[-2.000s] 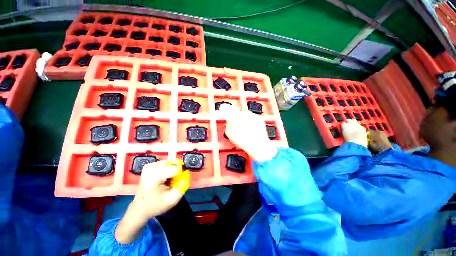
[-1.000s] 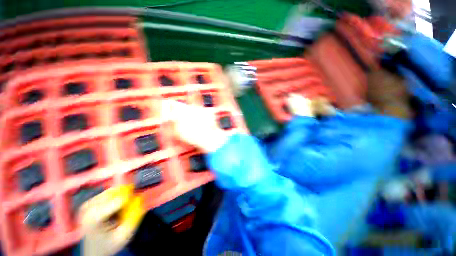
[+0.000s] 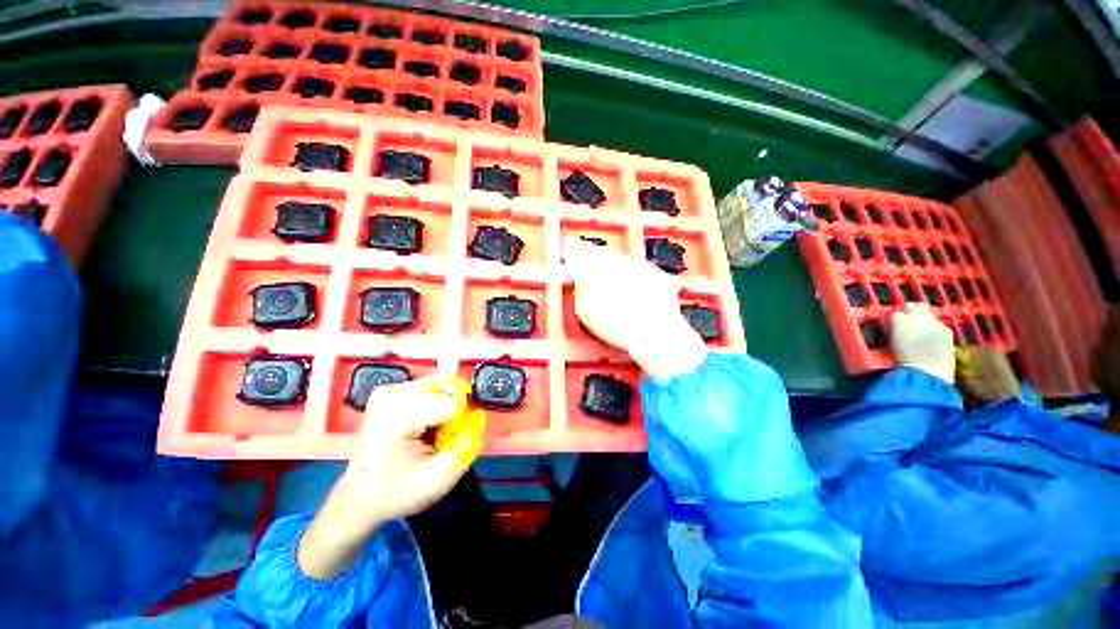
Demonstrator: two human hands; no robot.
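A salmon foam tray [image 3: 332,277] lies in front of me, with black device housings [image 3: 389,308] in its square pockets. My left hand [image 3: 415,445], with yellow finger cots [image 3: 461,433] on its fingertips, is curled over the tray's near edge, beside a housing in the front row. Whether it holds anything is hidden. My right hand [image 3: 624,305] reaches over the right part of the tray, fingertips at a second-row housing [image 3: 592,242] that is partly covered. The hand is overexposed, so I cannot tell whether it grips a wipe or the housing.
More filled trays [image 3: 540,86] lie behind, at the left and at the right. A crumpled white wipe [image 3: 144,129] is at the back left. Labelled bottles [image 3: 762,221] stand right of my tray. A person's hand [image 3: 921,340] works at the right tray; a blue sleeve is at left.
The view swung right with blur, then came back. The tray now sits slightly higher and further right in the picture. Both hands stay at about the same places on the tray.
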